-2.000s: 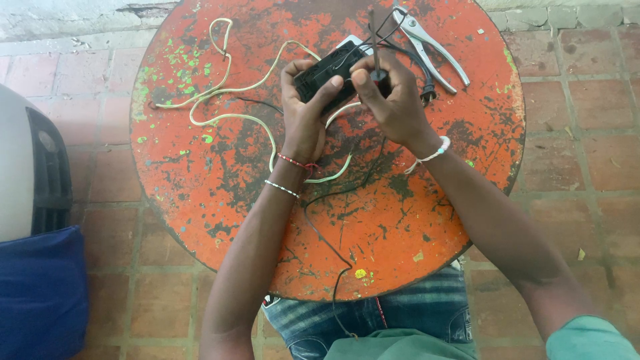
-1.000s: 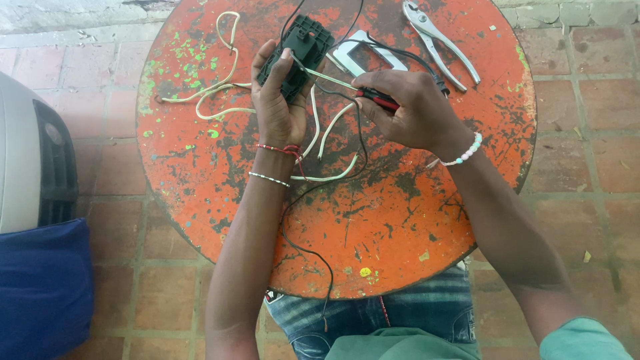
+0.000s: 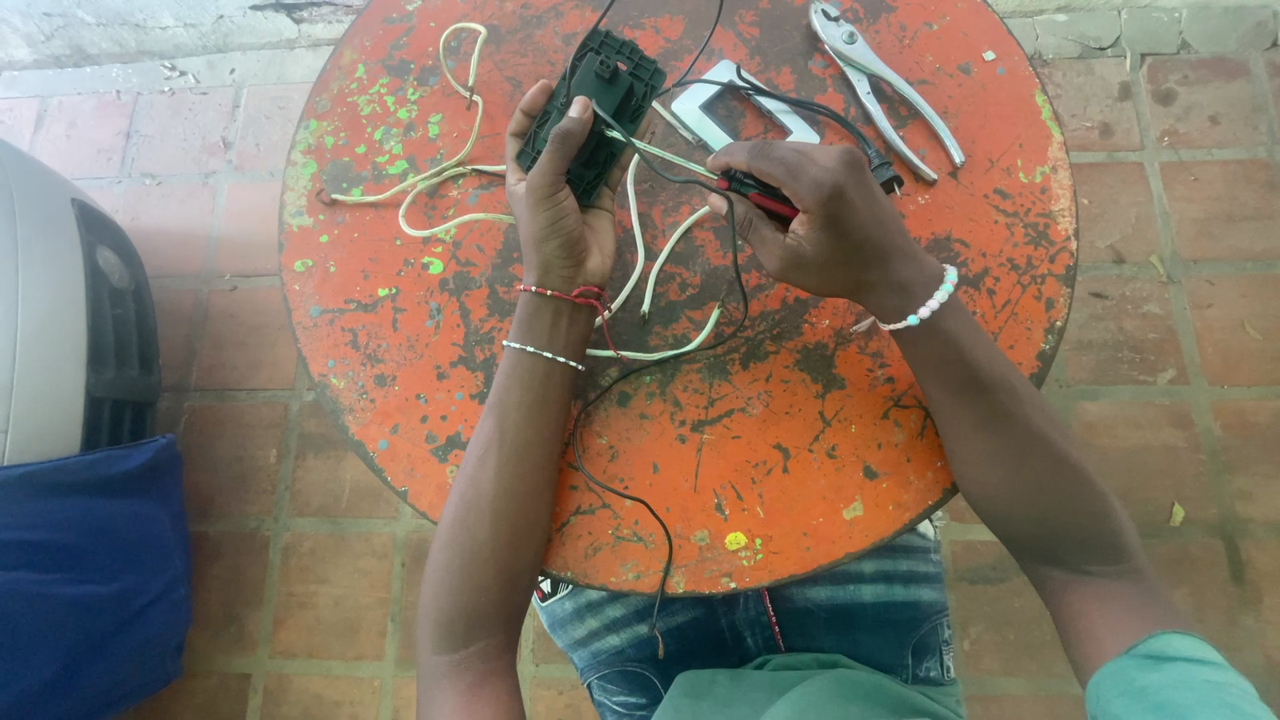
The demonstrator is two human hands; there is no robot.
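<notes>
My left hand (image 3: 562, 200) holds a dark green plastic electrical outlet body (image 3: 600, 110) over the far part of the round table, its thumb on the near face. In my right hand (image 3: 815, 215) is a red and black screwdriver handle (image 3: 760, 195); its shaft points left toward the outlet body, partly lost among the wires. A black wire (image 3: 735, 260) runs from the outlet body past my right fingers and down over the table's near edge. A white wire (image 3: 662, 148) stretches between the outlet body and my right fingers. Pieces of white wire (image 3: 637, 235) lie between my hands.
On the orange round table (image 3: 700, 450), a white cover frame (image 3: 705, 98), slip-joint pliers (image 3: 880, 75) and a black power plug (image 3: 882, 170) lie beyond my right hand. A long white cord (image 3: 465, 170) curls at the left. A blue cloth (image 3: 90, 570) hangs beyond the table, lower left.
The outlet body has moved off the white frame toward the left and is tilted differently. My right hand, earlier at the outlet body, is now apart from it on the right.
</notes>
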